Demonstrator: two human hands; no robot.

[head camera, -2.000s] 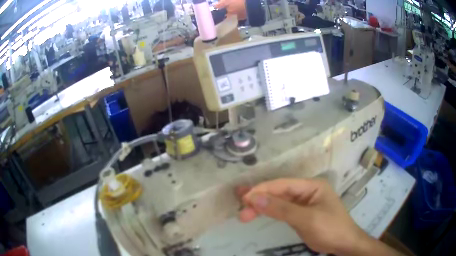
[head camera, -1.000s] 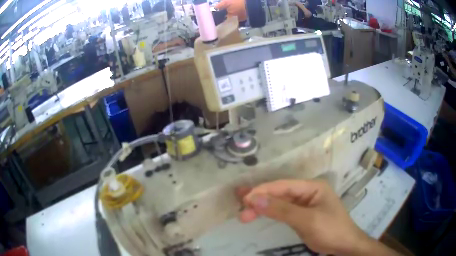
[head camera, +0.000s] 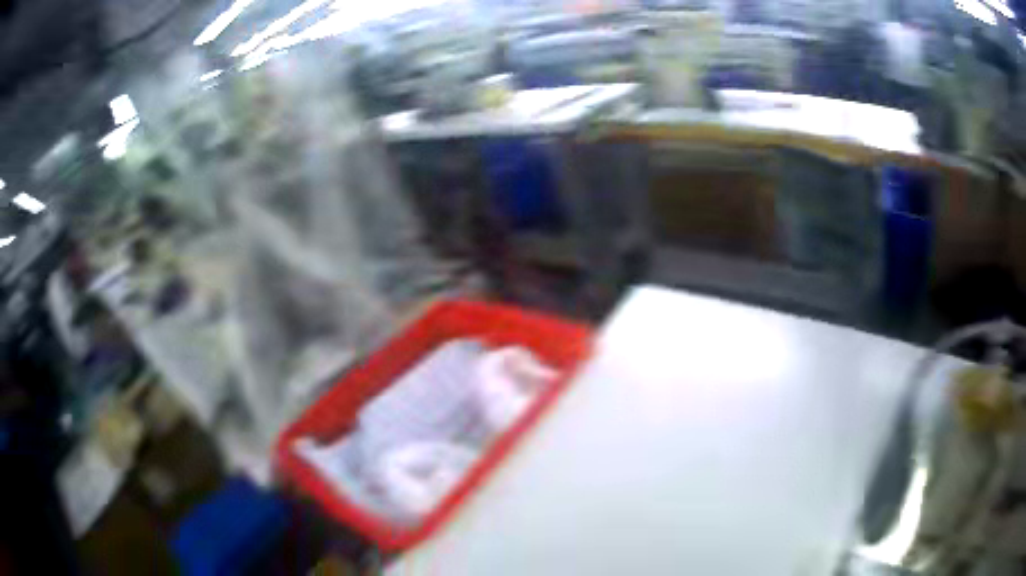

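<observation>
The picture is blurred. A red basket (head camera: 548, 326) lies at the left edge of the white table (head camera: 686, 450). White and pale pieces (head camera: 422, 411) lie inside it. The left end of the sewing machine (head camera: 968, 495) is cut off by the right edge of the picture, with a yellow cord (head camera: 986, 398) on its top. Neither of my hands is in view.
A blue container (head camera: 231, 529) is low at the lower left. Translucent pale sheeting (head camera: 304, 259) hangs or lies behind the red basket; the blur hides which. Behind are further worktables (head camera: 776, 113) and a blue bin (head camera: 906, 231).
The view has swung left, away from the machine's head and panel. The red basket has come fully into view. The hand that was in front of the machine is out of the picture.
</observation>
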